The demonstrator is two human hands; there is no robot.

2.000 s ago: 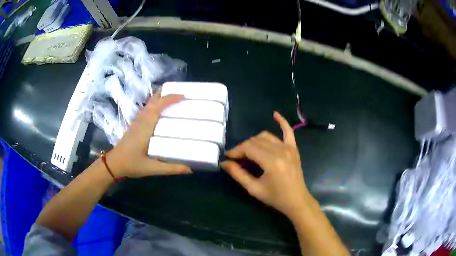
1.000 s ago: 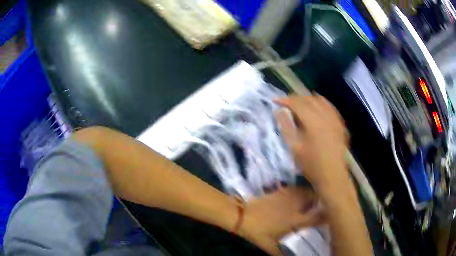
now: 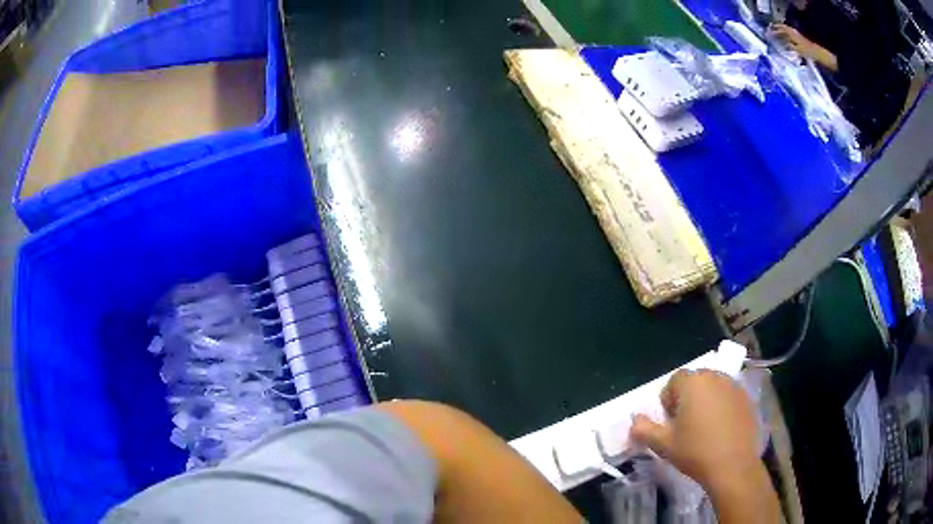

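Observation:
The white bench power strip (image 3: 680, 381) lies slanted across the mat at lower right. Several white cord plugs (image 3: 576, 463) stand in its row, with cords and clear bags hanging on the near side. My right hand (image 3: 706, 425) is over the strip's far part, its thumb and fingers closed around a white plug, partly hidden by the fingers. My left forearm crosses the bottom; my left hand is cut off by the lower edge. The stack of outlet units is not in view.
A blue bin (image 3: 113, 241) at left holds a row of white units (image 3: 307, 317) with bagged cords. Another blue bin with a brown board inside is behind it. A yellowish wrapped block (image 3: 624, 189) lies by the upright post (image 3: 834, 220). Two white units (image 3: 655, 87) and another person are beyond.
The view has swung left, bringing the blue bins in. My right hand has moved from the bagged cords to a plug on the strip. My left hand has gone out of view.

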